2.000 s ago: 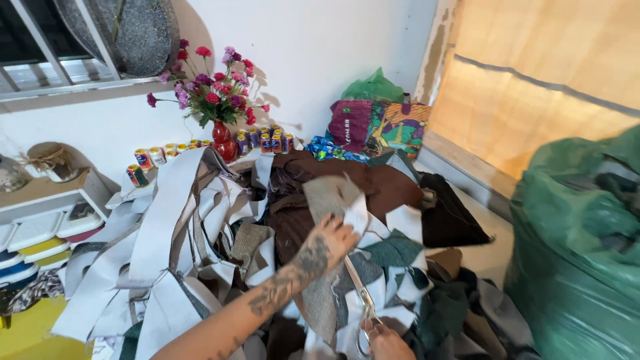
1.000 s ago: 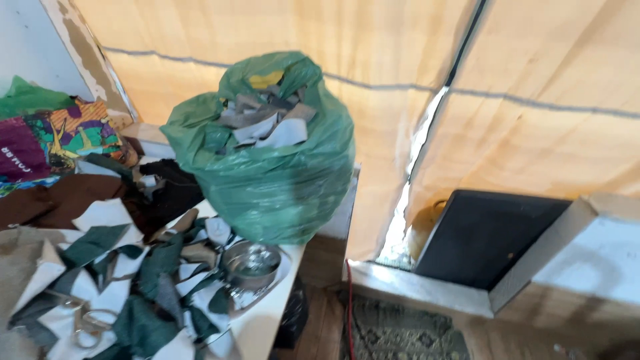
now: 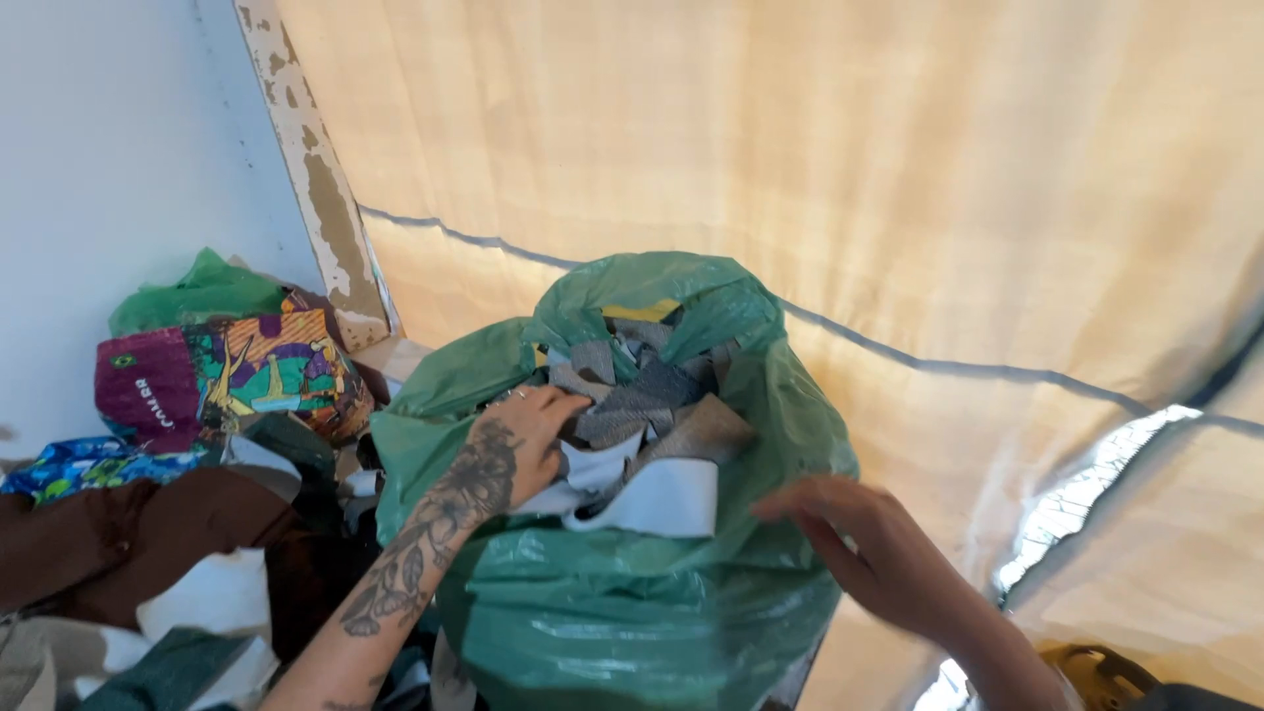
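Observation:
A green plastic bag [image 3: 632, 612] stands open at the centre, filled with grey, blue-grey and white fabric scraps [image 3: 652, 395]. My left hand [image 3: 518, 439], with a ring and a tattooed forearm, reaches over the bag's left rim and touches the scraps; its fingertips are partly hidden among them, so a hold on any piece cannot be told. At the bag's right side my right hand [image 3: 839, 523] is slightly blurred, its fingers extended near the plastic and nothing seen in it. A white curved strip [image 3: 671, 497] lies over the front of the scraps, between the hands.
Brown cloth [image 3: 197, 513] and white and dark green offcuts [image 3: 168, 671] are heaped at the left. Behind them sit a colourful printed bag [image 3: 267, 370] and a smaller green plastic bag [image 3: 197, 291] by the wall. A tan curtain [image 3: 790, 148] hangs behind the bag.
The view has swung right. Two seconds ago my hands were at the scrap pile with scissors; one second ago the scissors lay on the pile. Now both hands are at the green bag.

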